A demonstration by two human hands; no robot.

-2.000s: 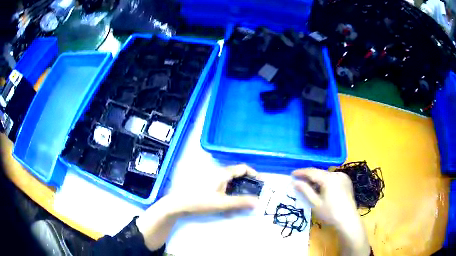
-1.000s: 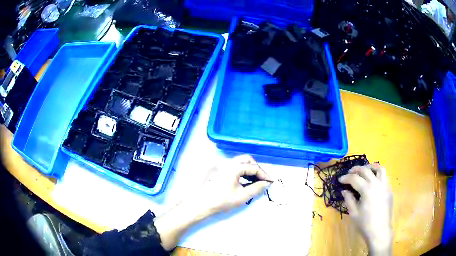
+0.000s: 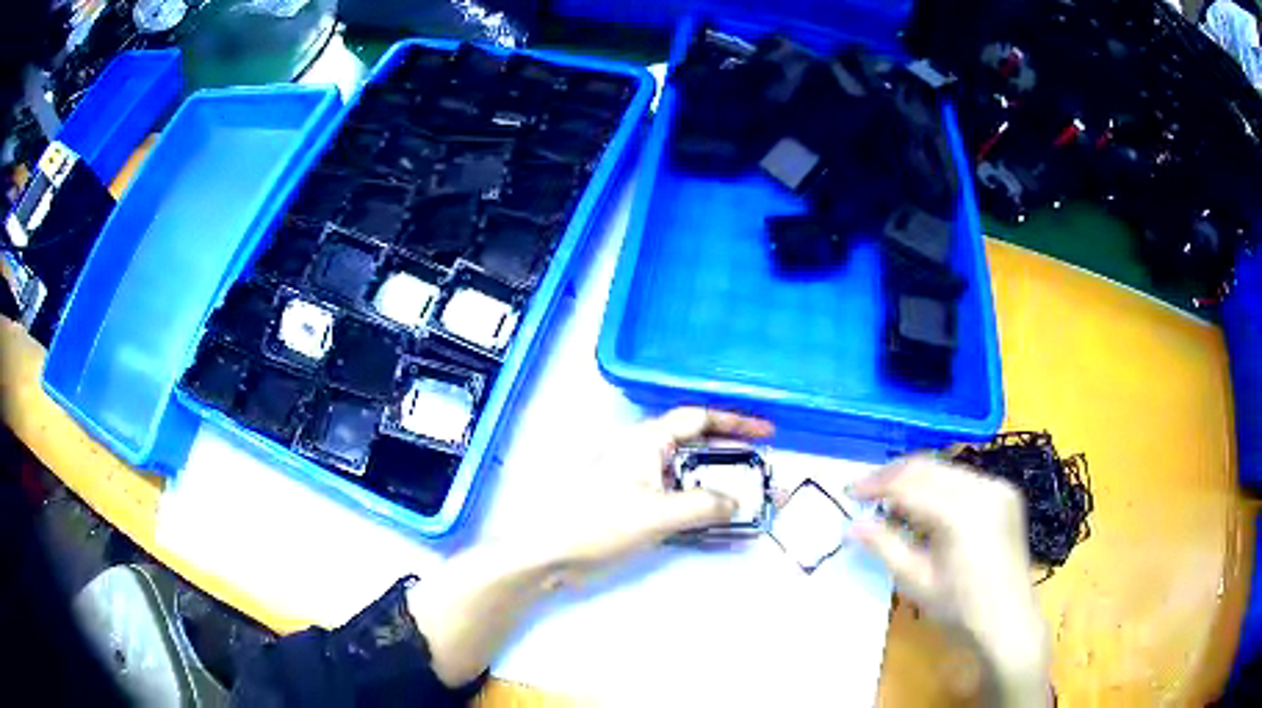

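My left hand (image 3: 664, 484) holds a small square black housing (image 3: 724, 490) by its edges, with its pale, bright face showing. My right hand (image 3: 941, 519) holds a thin black square sealing ring (image 3: 811, 526) by one corner between the fingertips. The ring hangs open in a diamond shape just right of the housing, apart from it or barely touching; I cannot tell which. A tangled pile of sealing rings (image 3: 1045, 498) lies on the yellow tabletop, partly behind my right hand.
A blue bin (image 3: 803, 404) with loose black housings stands beyond my hands. Left of it are a blue tray (image 3: 312, 487) filled with rows of housings and an empty blue tray (image 3: 173, 263). A white sheet (image 3: 692, 629) lies under my hands.
My right hand has moved left from the pile of rings with one ring in its fingers. My left hand has turned the housing so its pale face shows. The view has shifted slightly.
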